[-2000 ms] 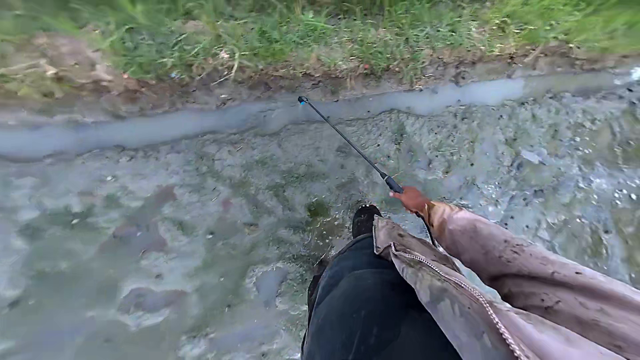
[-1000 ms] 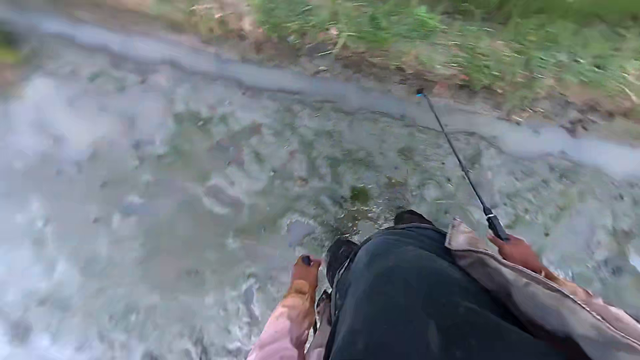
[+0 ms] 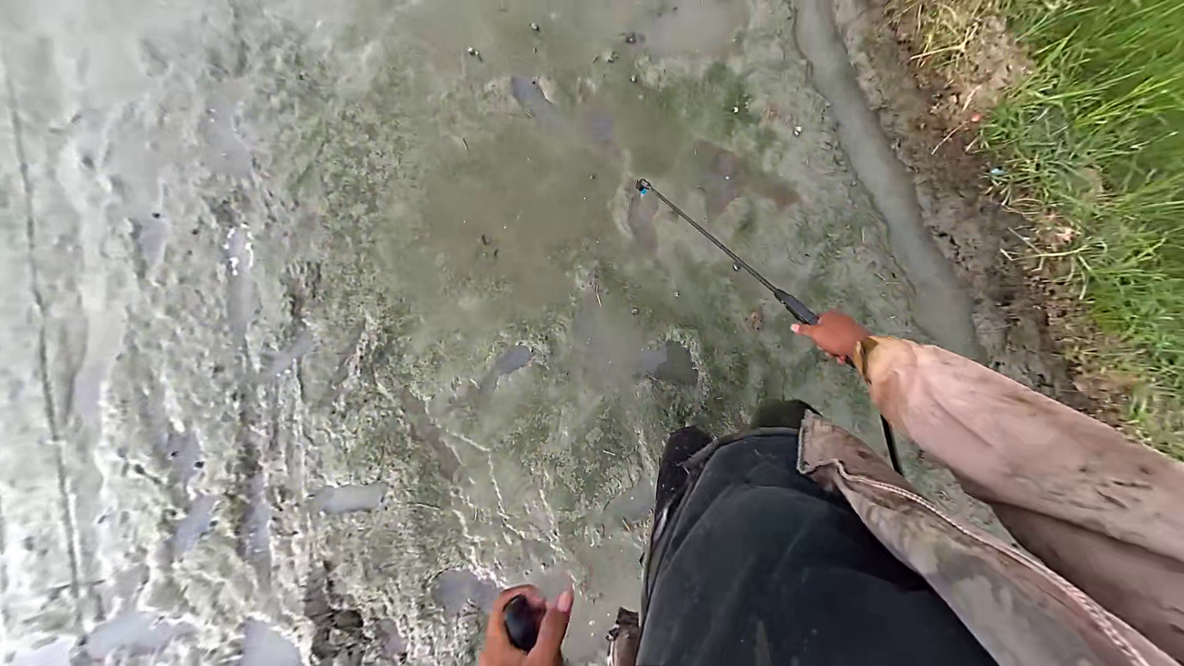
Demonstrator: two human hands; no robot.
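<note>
My right hand [image 3: 835, 335] is closed around the black grip of a thin spray wand [image 3: 717, 242], which looks like a sprayer lance. The wand reaches up and left over the wet mud, with a small nozzle, partly blue, at its tip [image 3: 643, 187]. A black hose [image 3: 891, 446] runs down from behind the hand. At the bottom edge, left of my dark trousers [image 3: 786, 555], my left hand [image 3: 525, 627] is curled around a rounded black knob or handle end; the rest of that piece is hidden.
Shallow water and soft grey-green mud [image 3: 518, 213] with puddled hollows spread ahead and to the left. A narrow water channel [image 3: 879, 166] runs along a muddy bank with green grass [image 3: 1110, 185] on the right. My dark footwear [image 3: 683, 453] stands in the mud.
The view has turned strongly, so the grassy bank now lies at the right instead of the top. My left hand, unseen two seconds ago, shows at the bottom; my right hand still holds the wand.
</note>
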